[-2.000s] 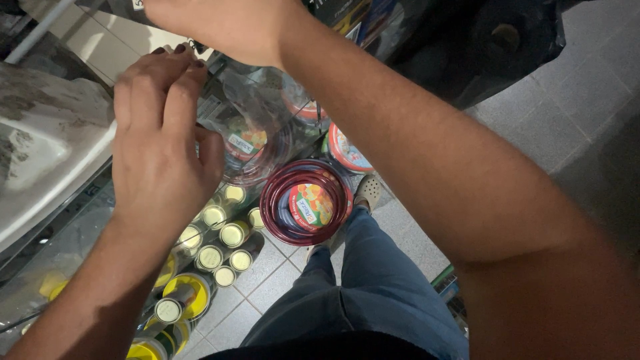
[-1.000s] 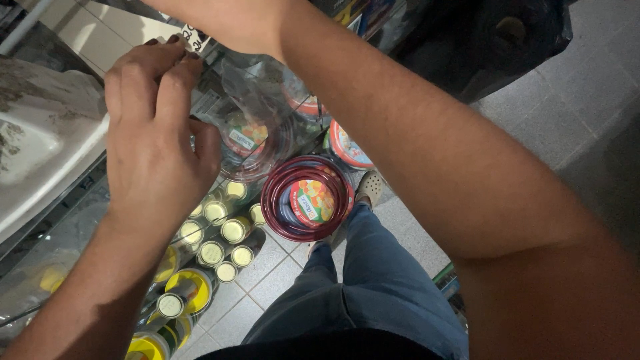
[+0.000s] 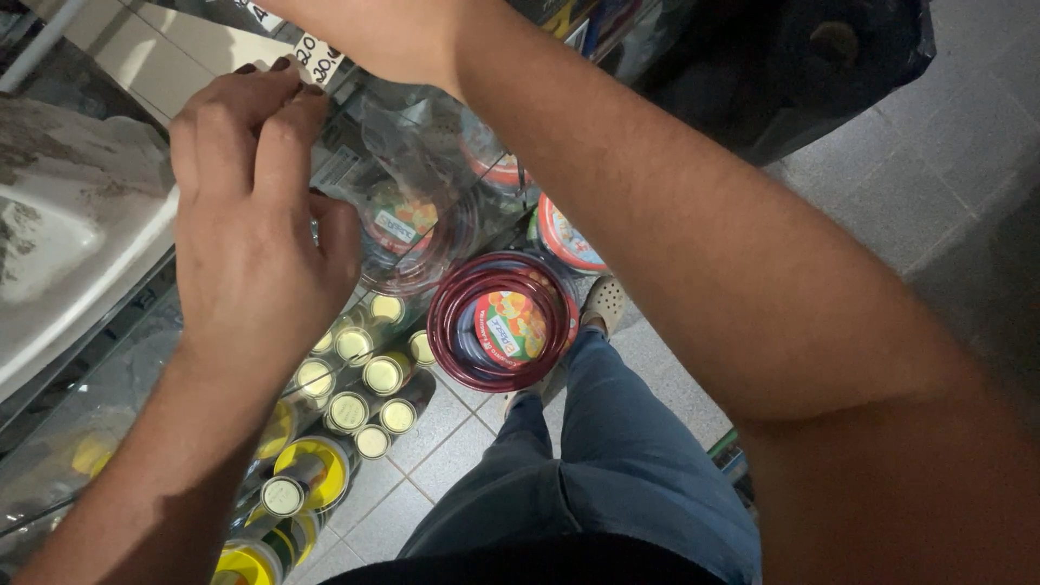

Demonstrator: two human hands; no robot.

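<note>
My left hand [image 3: 252,187] is at the upper left, over the glass case, its fingers bent and their tips at a white handwritten tag [image 3: 318,58]. Whether the fingertips pinch the tag cannot be told. My right hand [image 3: 382,32] reaches in from the right at the top edge, just right of the tag; its fingers are cut off by the frame, so what it touches is hidden. Below the hands, a coil of dark red hose [image 3: 443,325] with a colourful round label sits beside the glass, which mirrors it.
A stained white basin [image 3: 73,244] lies at the left. Small cans with pale lids [image 3: 383,374] and yellow-topped tubs [image 3: 325,471] stand along the glass at floor level. Another coil with a red-rimmed label [image 3: 569,236] is behind the red one. A black plastic-wrapped roll [image 3: 780,73] fills the upper right.
More of the white handwritten tag shows between my hands than two seconds ago. Both hands have stayed in nearly the same place.
</note>
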